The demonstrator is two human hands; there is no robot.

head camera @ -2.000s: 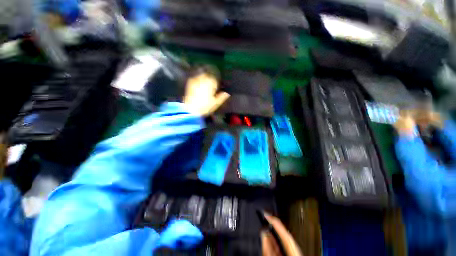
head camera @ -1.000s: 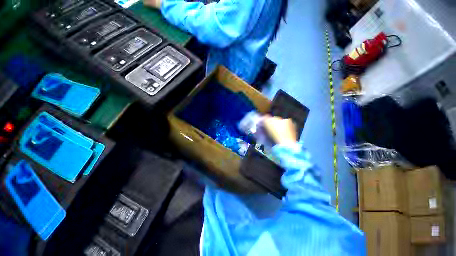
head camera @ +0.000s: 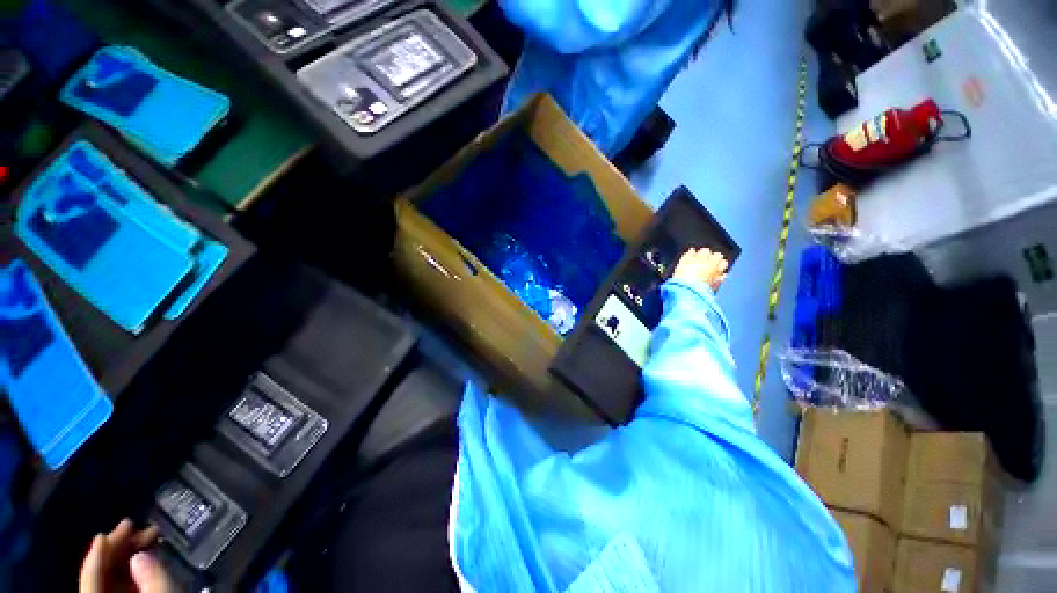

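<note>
A black foam tray (head camera: 597,361) lies tilted beside the right rim of a cardboard box. It holds a pale phone back cover (head camera: 622,329) and dark covers with camera holes. My right hand (head camera: 701,269) is at this tray's far right end, fingers curled down; whether it grips anything is hidden. My left hand (head camera: 122,565) is cut off by the bottom edge at lower left, beside the lap tray (head camera: 330,348); its grip is unclear. That tray holds two dark phone housings with silvery printed rectangles, one upper (head camera: 272,424) and one lower (head camera: 199,517).
The open cardboard box (head camera: 464,284) has a blue liner with crumpled clear film inside. Light-blue film sheets (head camera: 110,249) lie at left. Another black tray with phone housings (head camera: 388,67) is at top. A co-worker's blue sleeve (head camera: 609,29) is beyond the box. Cartons (head camera: 852,463) stand at right.
My right hand has moved from over the box, where it held crumpled clear film, to the tray's right end, uncovering the pale cover. My left hand has come into view at lower left.
</note>
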